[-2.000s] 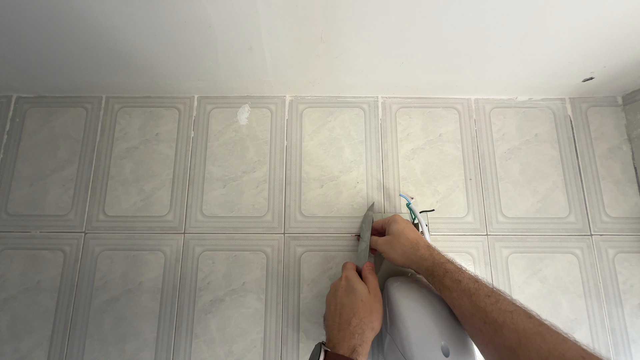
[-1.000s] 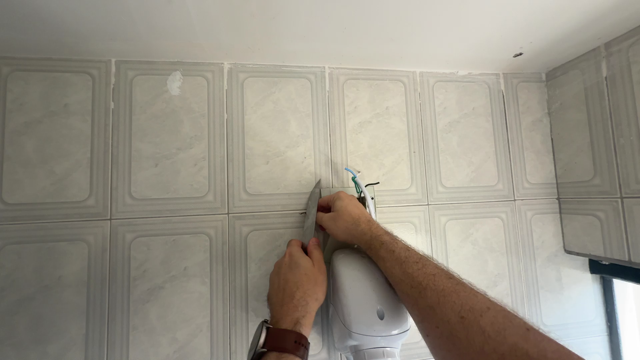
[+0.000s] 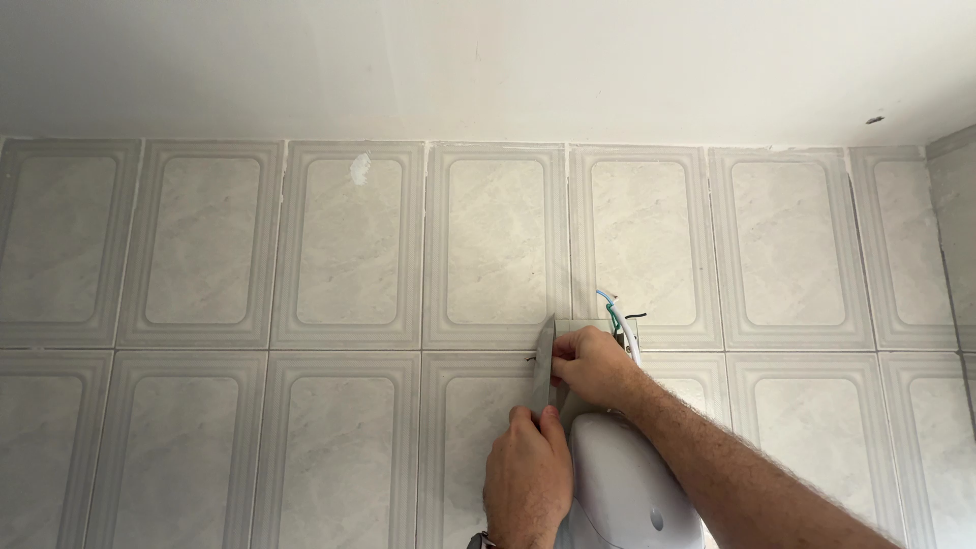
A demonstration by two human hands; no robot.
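My left hand [image 3: 528, 474] grips the lower end of a flat grey metal blade-like piece [image 3: 544, 367] that stands nearly upright against the tiled wall, its pointed end up. Just to its right, my right hand [image 3: 598, 364] has its fingertips at the piece's edge; what they pinch, if anything, is hidden. Behind that hand a pale flat plate or box [image 3: 583, 325] shows on the wall. Blue, green, white and black electrical wires [image 3: 627, 328] stick out by its right side. Below the right wrist is a smooth white plastic housing [image 3: 629, 480].
Grey-framed marbled ceramic tiles [image 3: 499, 244] cover the wall up to the white ceiling [image 3: 473, 69]. The ceiling has a small dark hole [image 3: 874, 120] at the right. One tile bears a white patch [image 3: 361, 168]. An adjoining tiled wall [image 3: 957, 206] meets this one at the far right.
The view has swung right and back again. Both hands stay at the metal piece beside the wires, with no plain change in their hold.
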